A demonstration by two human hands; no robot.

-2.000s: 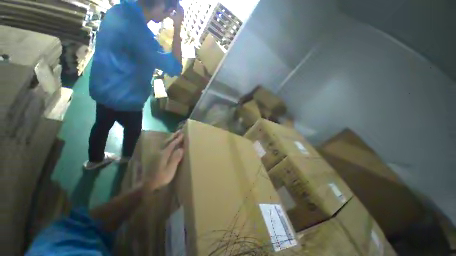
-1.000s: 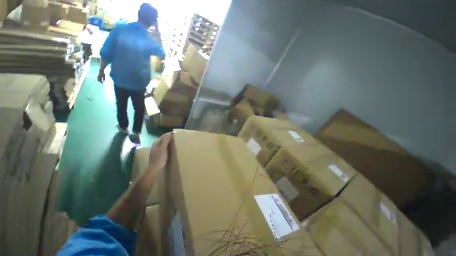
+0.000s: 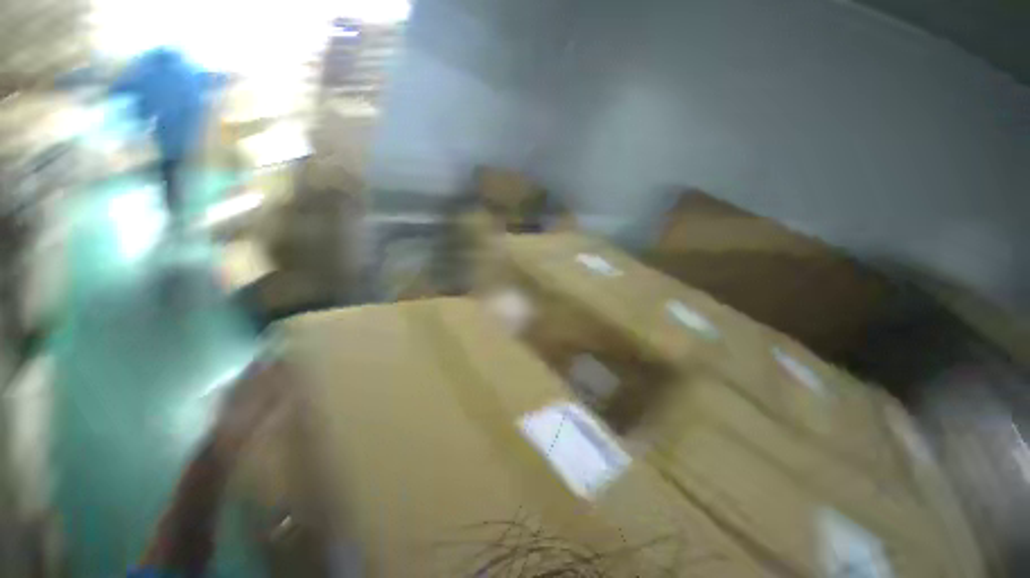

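Observation:
A large brown sealed carton (image 3: 418, 418) fills the lower middle, with a tan tape band and a white label (image 3: 574, 448) on its top. My left hand (image 3: 258, 395) is strongly blurred and lies against the carton's far left corner and side; its fingers cannot be told apart. The blue sleeve shows at the bottom edge. My right hand is not in view. More sealed cartons (image 3: 745, 435) with white labels stand in a row beside the carton on the right.
A person in blue (image 3: 169, 102) is far off on the green floor (image 3: 124, 373) at the left. Blurred cartons (image 3: 322, 226) are behind the near carton. A large brown cardboard piece (image 3: 768, 265) leans by the pale wall (image 3: 723, 102) at the right.
The view has swung, so the carton and my left hand appear further left. The person has walked farther away. My left hand stays at the carton's left side.

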